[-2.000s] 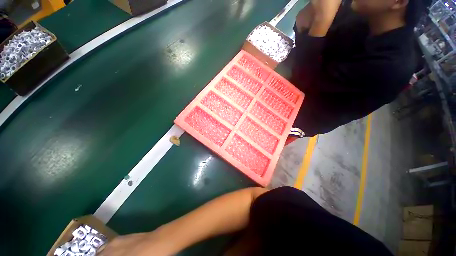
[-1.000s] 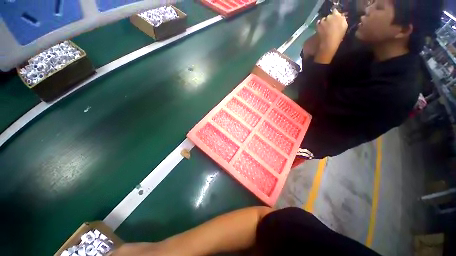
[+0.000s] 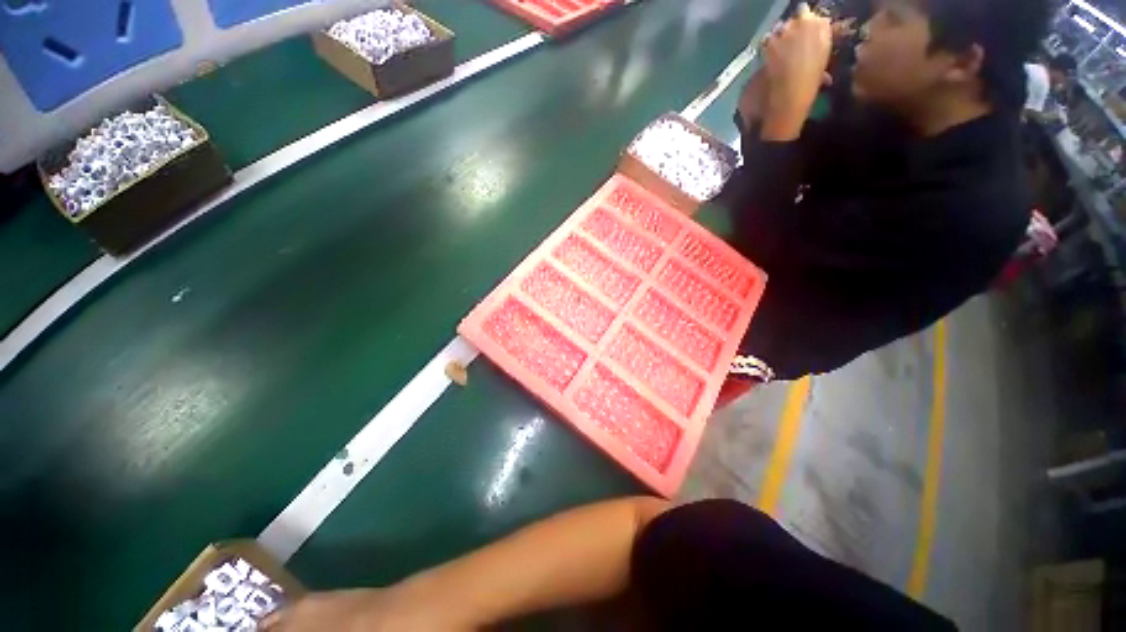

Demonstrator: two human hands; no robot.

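A brown carton (image 3: 185,586) of small white parts (image 3: 229,593) is at the bottom left, cut off by the picture's edge. My right hand (image 3: 315,614) is at the carton's right side, blurred and cut off by the bottom edge. Its fingers are not clearly visible, so what it holds cannot be told. My bare right forearm runs in from the lower right, with a black sleeve. My left hand is out of the picture. A red-pink compartment tray (image 3: 595,340) lies on the green surface, its ten pockets filled or textured.
A white strip (image 3: 371,447) carries a small brown lump (image 3: 457,372) beside the tray. A person in black (image 3: 889,235) sits at the right, by another parts carton (image 3: 677,161). More cartons (image 3: 154,204) stand at the upper left, under a power strip (image 3: 87,49) with blue faces.
The view first swung so that the power strip and far cartons came in at the top, then shifted slightly. My right hand has stayed at the carton.
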